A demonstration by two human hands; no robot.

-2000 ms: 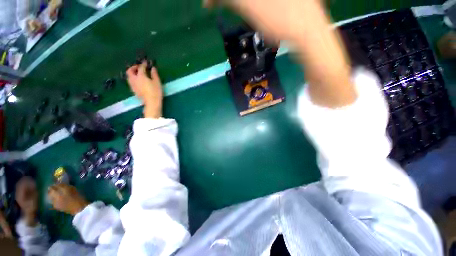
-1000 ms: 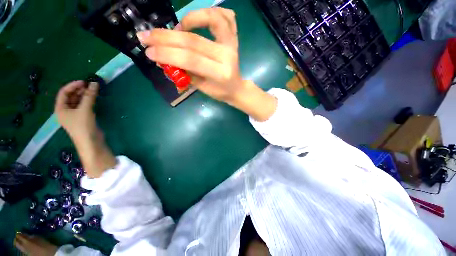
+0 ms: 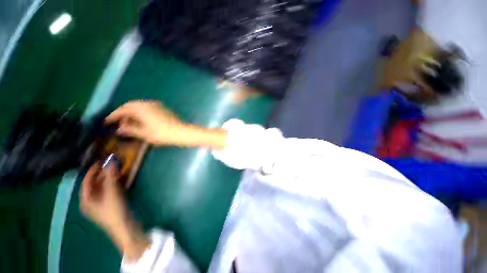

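Observation:
The black clamp fixture [image 3: 48,144] is on the green bench at the left, strongly blurred. Its orange nest [image 3: 124,152] shows between my two hands, with a pale strip [image 3: 136,166] along its edge. My left hand [image 3: 107,200] is just below the nest, with a small dark round part [image 3: 110,161] with a bright glint between its fingertips. My right hand [image 3: 149,125] is at the upper side of the nest, its fingers bent down over the edge. Its fingertips are blurred, and I cannot tell whether they hold anything. The red clamp handle is not visible.
A black blister tray [image 3: 213,37] lies at the top of the bench, blurred. A pale line [image 3: 109,80] runs along the bench. Beyond the bench edge are grey floor, a blue crate [image 3: 368,120], red items [image 3: 400,138] and a cardboard box [image 3: 398,66].
The view has swung to the right and blurred. My left hand has come from beside the fixture to the nest with a part. My right hand is off the red handle and at the nest.

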